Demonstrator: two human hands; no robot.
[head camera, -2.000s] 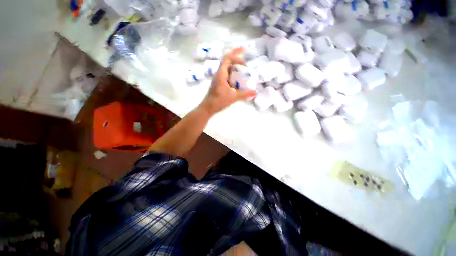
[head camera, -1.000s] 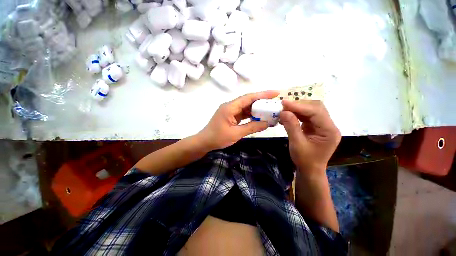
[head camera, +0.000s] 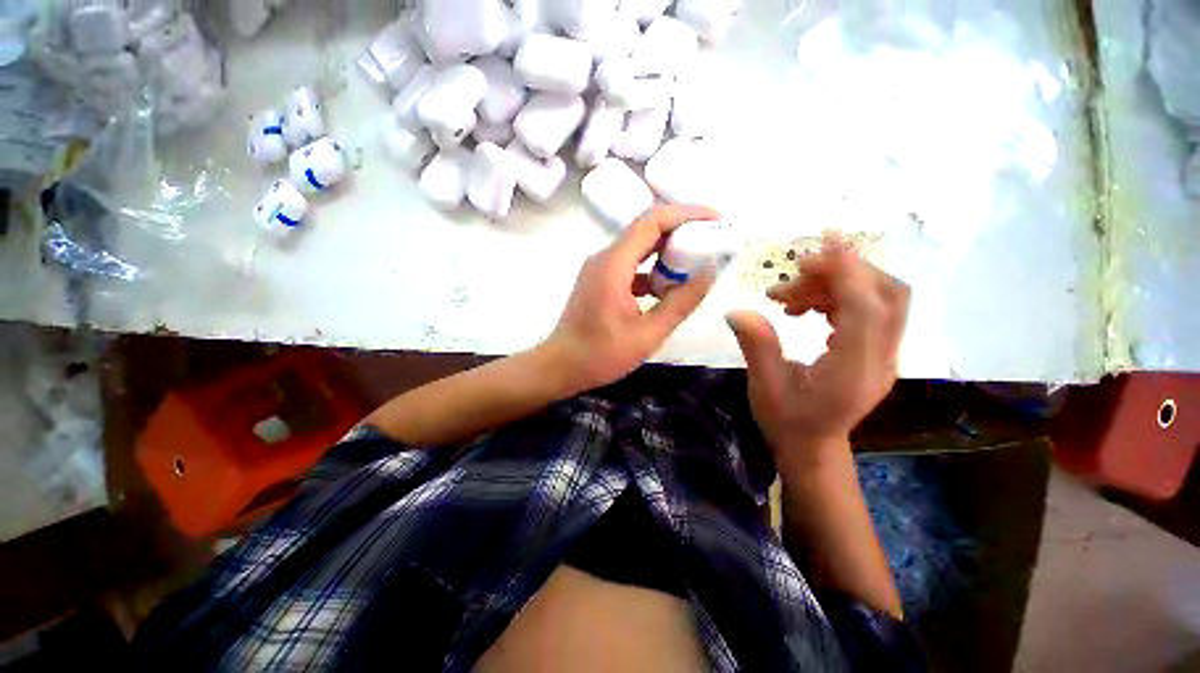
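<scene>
My left hand (head camera: 619, 300) holds a white rounded case (head camera: 690, 253) with a blue band between thumb and fingers, just above the table's front part. My right hand (head camera: 829, 339) is just right of it, apart from the case, thumb and fingers spread; I see nothing in it. Small dark dots (head camera: 787, 260) lie on a yellowish strip behind my right fingers, which hide part of them. Loose white cases (head camera: 550, 121) are piled behind my left hand. A small group of blue-marked cases (head camera: 317, 164) stands to the left.
A crumpled clear plastic bag (head camera: 145, 197) lies at the table's left. Whitish translucent pieces (head camera: 961, 118) spread at the back right, washed out by glare. Below the edge are an orange-red stool or crate (head camera: 217, 460), another (head camera: 1142, 427) at right, and a box of bluish material (head camera: 921, 526).
My head view has turned from the left side to face the table. My right hand came into view, touched the held case, then moved off it and opened. My left hand tilted the case.
</scene>
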